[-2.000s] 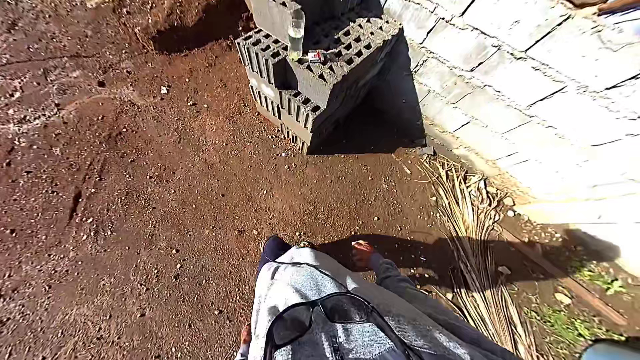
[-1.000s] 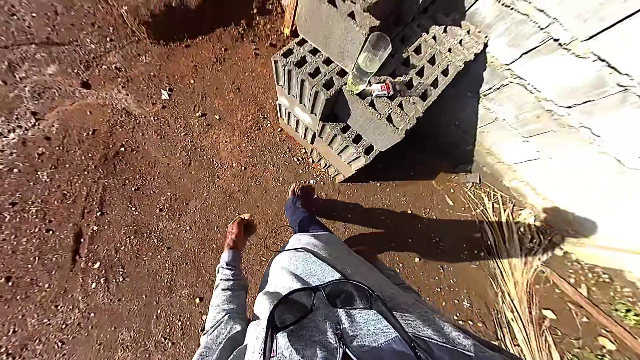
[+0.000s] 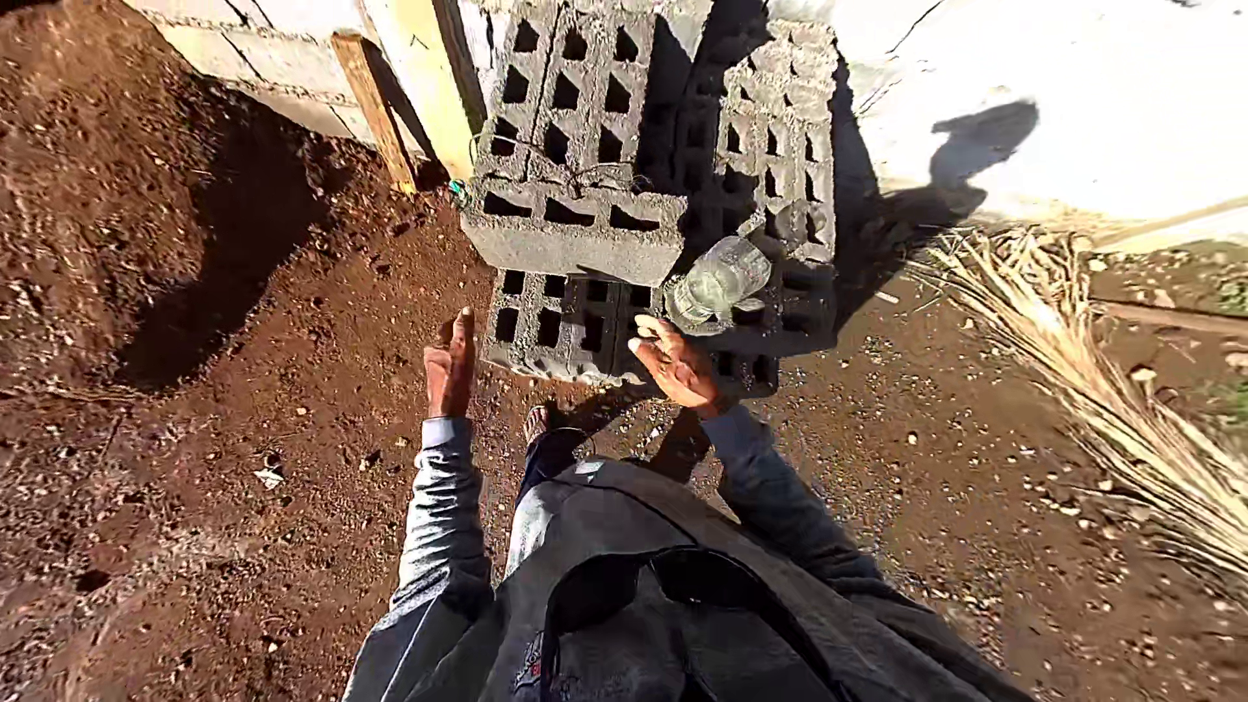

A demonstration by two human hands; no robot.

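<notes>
Both hands are held out in front of the stacked hollow concrete blocks (image 3: 575, 234). My left hand (image 3: 450, 369) is empty, its fingers pointing up the view, just left of the lower blocks. Over the near edge of the stack, my right hand (image 3: 677, 365) has its fingers apart and holds nothing. Close above and right of it, a clear container (image 3: 720, 281), a bottle or glass, rests on the blocks. Thin wire (image 3: 585, 172) lies across the upper blocks. Dark sunglasses (image 3: 673, 585) hang at my chest.
A block wall (image 3: 283, 58) runs behind the stack, with a wooden stake (image 3: 375, 112) by it at the left. Dry palm fronds (image 3: 1082, 361) lie on the ground at the right. A dirt mound (image 3: 88, 195) rises at the upper left. One foot (image 3: 536, 423) shows below the stack.
The block stack and the clear container are now much nearer. My right hand, not visible one second ago, has come into view by the container. My left hand now reaches beside the blocks.
</notes>
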